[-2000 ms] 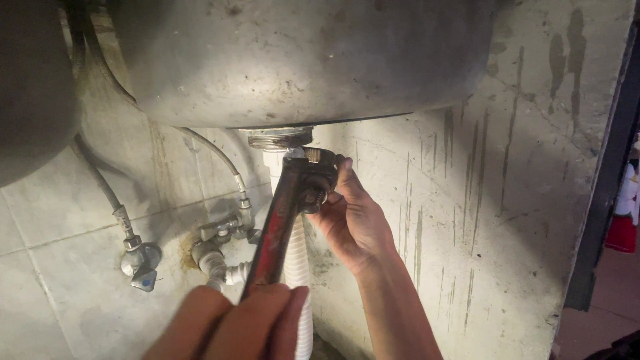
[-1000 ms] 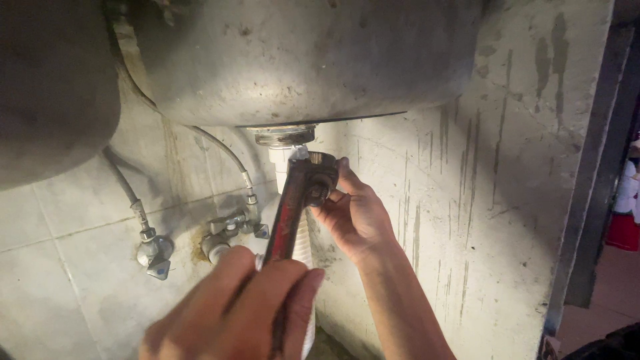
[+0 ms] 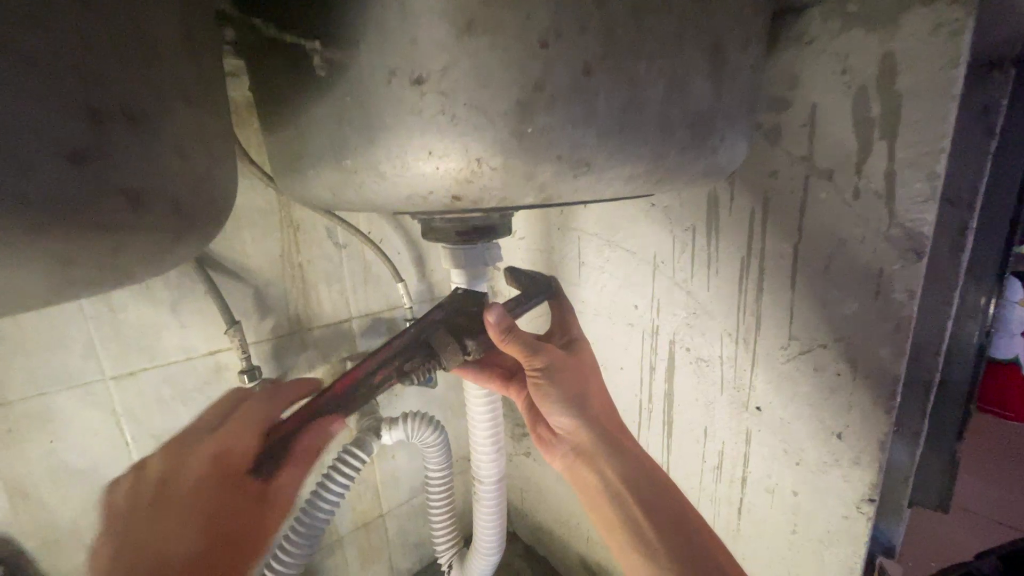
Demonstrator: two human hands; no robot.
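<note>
A dark pipe wrench with worn red paint [image 3: 382, 370] slants in front of the white drain pipe beneath the sink. My left hand [image 3: 212, 472] is closed around the lower end of its handle. At its head, my right hand [image 3: 532, 352] grips the adjusting part and hook jaw, thumb on the near side. The jaws stand apart, just below the white plastic nut [image 3: 472, 256] under the dark sink strainer body [image 3: 466, 227]. Whether the wrench touches the pipe cannot be told. Part of the drain pipe is hidden behind the wrench and my right fingers.
Two metal sink basins [image 3: 512, 104] hang overhead. White corrugated hoses [image 3: 486, 480] run below and join near the floor. A braided supply hose [image 3: 364, 240] curves behind the wrench, and another hose end [image 3: 246, 370] hangs at left. A stained wall [image 3: 720, 320] stands at right.
The wrench has tilted from near upright to a slant, its handle end going left with my left hand. Its jaws now show wider apart. My right hand has shifted its hold at the head.
</note>
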